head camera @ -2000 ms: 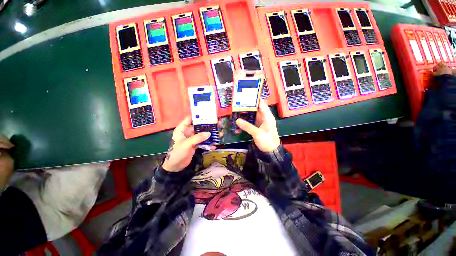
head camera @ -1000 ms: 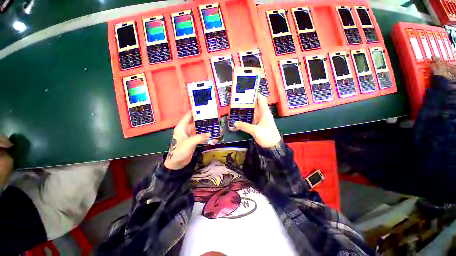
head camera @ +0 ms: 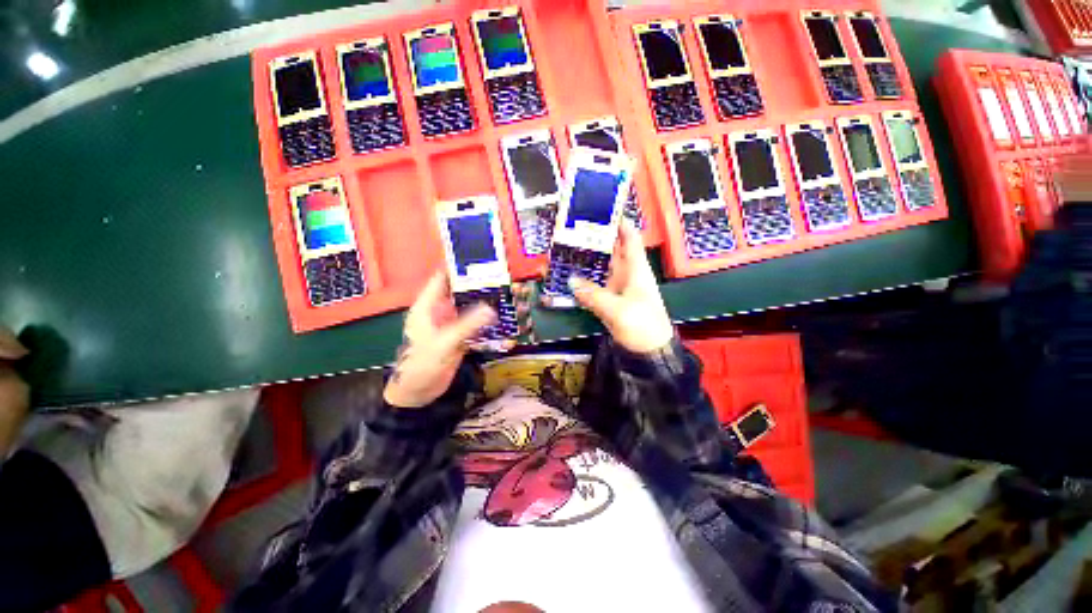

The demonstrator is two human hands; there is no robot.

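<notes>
My left hand (head camera: 434,341) holds a keypad phone (head camera: 477,254) upright, its thumb over the dark keypad. My right hand (head camera: 632,293) holds a second keypad phone (head camera: 590,210), tilted a little, its thumb at the keypad. Both screens show a dark blue block with white below. The phones are above the near edge of a red phone tray (head camera: 413,287). That tray holds several phones, some with coloured bands on screen and some dark. Its slots at top right and in the near row's left half have no phone.
A second red tray (head camera: 778,246) with several phones adjoins on the right. A third red tray (head camera: 976,156) is at the far right, beside another person's dark sleeve (head camera: 1060,323). Below the green bench (head camera: 144,252), a red crate (head camera: 766,359) has one phone (head camera: 752,425) in it. Another person's hand shows at left.
Both held screens have changed from blocks with a step to a larger blue block. Two banded screens in the tray have dimmed. My hands have shifted only slightly.
</notes>
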